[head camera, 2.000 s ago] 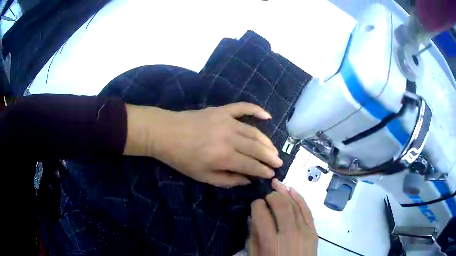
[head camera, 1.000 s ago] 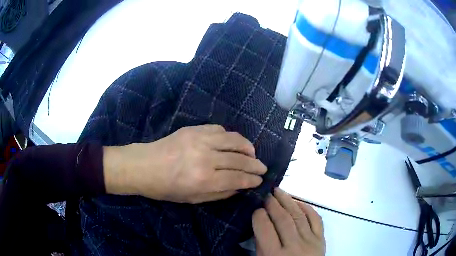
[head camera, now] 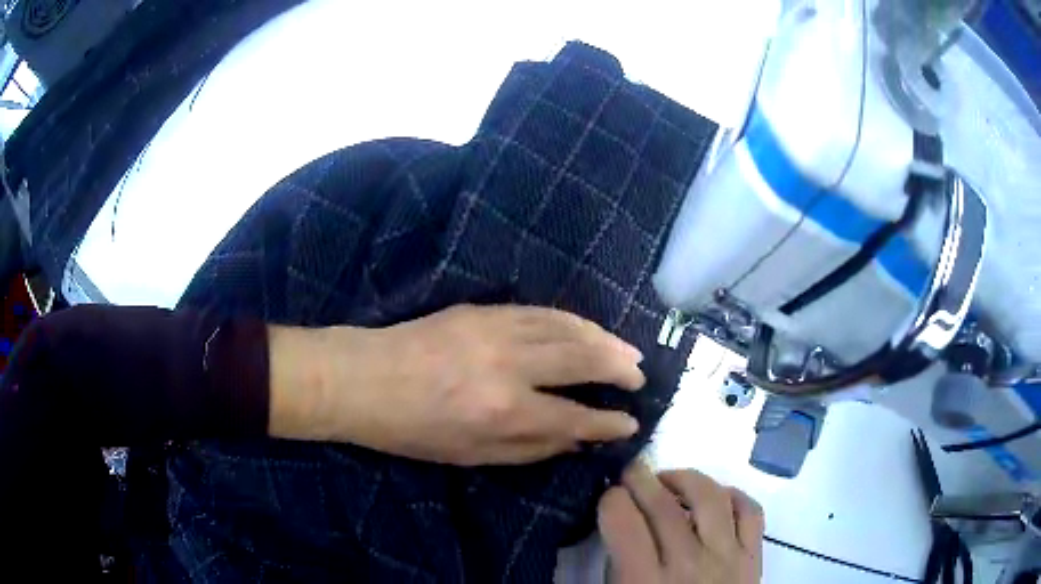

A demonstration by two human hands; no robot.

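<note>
A dark checked fabric panel (head camera: 548,217) lies across the machine bed, its right edge beside the presser foot (head camera: 671,329) under the white sewing machine head (head camera: 799,194). My left hand (head camera: 457,382) lies palm down on the panel, left of and below the foot, with a gap between its fingers. My right hand (head camera: 682,527) is at the bottom, cut off by the frame edge. Its fingertips pinch the panel's edge below the foot; the thumb is mostly hidden. The needle tip cannot be made out.
Black-handled scissors (head camera: 950,552) lie at the lower right by a metal block (head camera: 991,509). A grey-blue attachment (head camera: 784,436) sits beside the needle plate (head camera: 705,382). A thin dark line crosses the white top at lower right. Dark cloth (head camera: 86,148) runs along the far left table edge.
Since a second ago the view has shifted. The panel has moved farther past the foot. Both hands are nearer the foot, and my left fingers have spread apart.
</note>
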